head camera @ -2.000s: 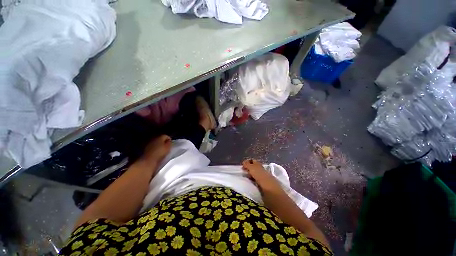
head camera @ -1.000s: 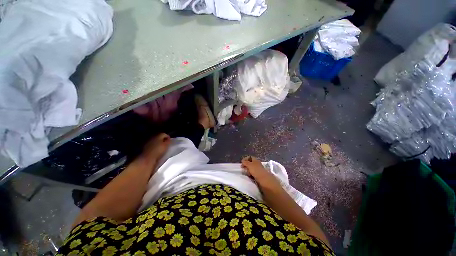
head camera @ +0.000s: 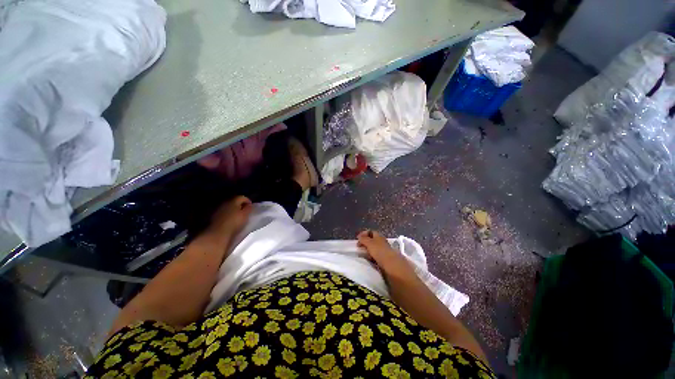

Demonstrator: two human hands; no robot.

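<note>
A white garment (head camera: 296, 260) lies bunched across my lap, with one end hanging past my right forearm over the floor. My left hand (head camera: 235, 213) is closed on its far left part. My right hand (head camera: 372, 243) grips its upper edge on the right, and the cloth runs fairly taut between the hands. A small dark spot shows at my right fingers; I cannot tell what it is. The fingertips of my left hand are partly hidden.
A worktable (head camera: 222, 74) holds a large white garment pile (head camera: 59, 111) and more white cloth (head camera: 322, 9). Below are a white sack (head camera: 388, 118), black plastic (head camera: 111, 229) and a foot. A blue crate (head camera: 481, 92), bagged garments (head camera: 614, 155) and a green-edged bin (head camera: 544, 314) stand right.
The view has shifted very slightly. Both hands keep their hold on the garment in nearly the same place.
</note>
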